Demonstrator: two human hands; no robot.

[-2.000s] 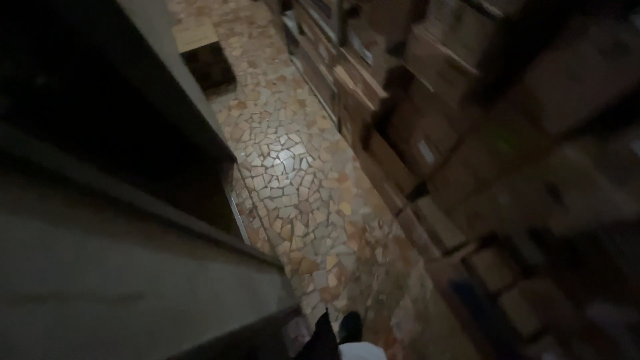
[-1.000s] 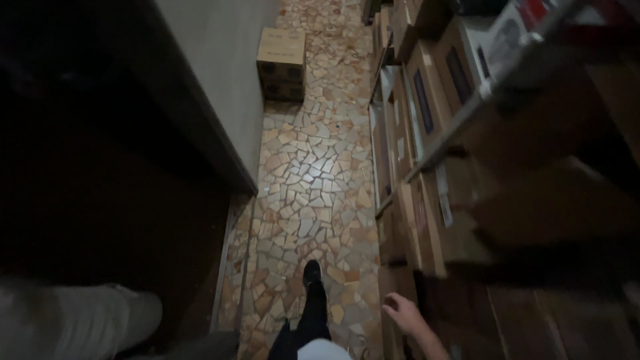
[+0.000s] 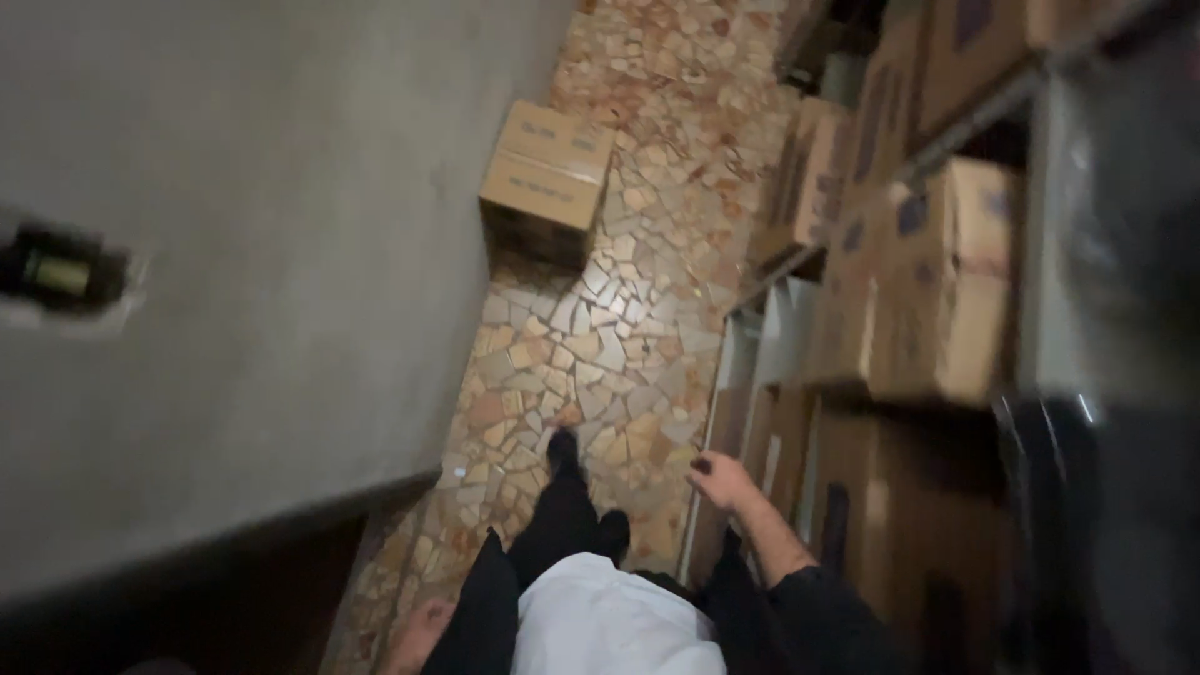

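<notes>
My right hand (image 3: 724,480) hangs over the aisle floor beside the lower shelves, its fingers loosely curled; whether they are closed cannot be told, and no held thing shows. At the lower left, my left hand (image 3: 422,630) is partly visible beside my dark clothing, blurred and cut off by the frame edge. Between the hands are a white garment (image 3: 609,619) and my dark trousers and shoes. Farther along the aisle, a closed cardboard box (image 3: 548,173) stands on the floor against the left wall.
Shelving along the right holds several cardboard boxes (image 3: 966,281). A grey wall (image 3: 281,234) with a dark recess (image 3: 66,272) lines the left. A dark opening lies at the lower left. The floor (image 3: 600,375) is of irregular stone pieces.
The floor box now appears nearer as the view has moved along the aisle. My left hand has come into view. My right hand remains on the shelf side.
</notes>
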